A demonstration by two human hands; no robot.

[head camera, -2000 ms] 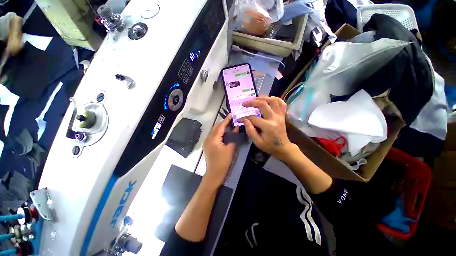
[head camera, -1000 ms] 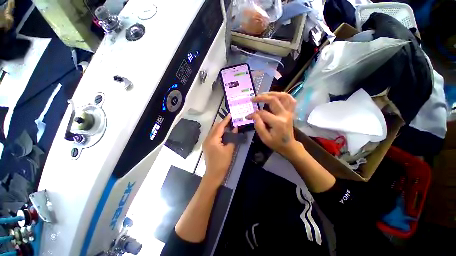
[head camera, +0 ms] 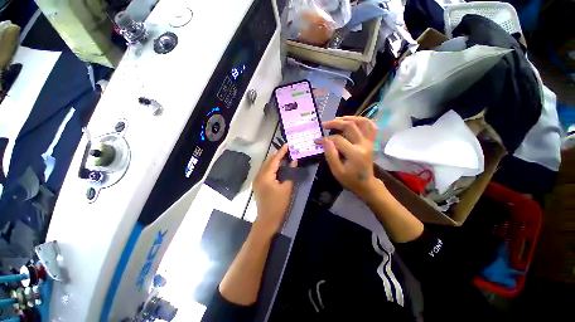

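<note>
A smartphone [head camera: 299, 119] with a lit pinkish chat screen and keyboard lies tilted at the right end of the sewing machine, near the table edge. My left hand [head camera: 272, 188] holds its lower end with thumb and fingers. My right hand [head camera: 352, 151] is at the phone's lower right, fingers bent and apart, fingertips at the screen's edge; it grips nothing. A dark grey fabric panel [head camera: 222, 242] lies on the bed beside my left forearm. A small dark fabric square [head camera: 229, 173] lies beneath the machine arm.
The white sewing machine head [head camera: 82, 217] spans the left. A cardboard box [head camera: 463, 210] of scraps and bags stands right, with a red crate [head camera: 533, 233] beside it. A beige tray [head camera: 334, 55] is at the top. Dark fabric pieces [head camera: 31, 201] lie far left.
My right hand has shifted slightly right, from over the screen to its right edge. My left hand still holds the phone. The view has shifted slightly.
</note>
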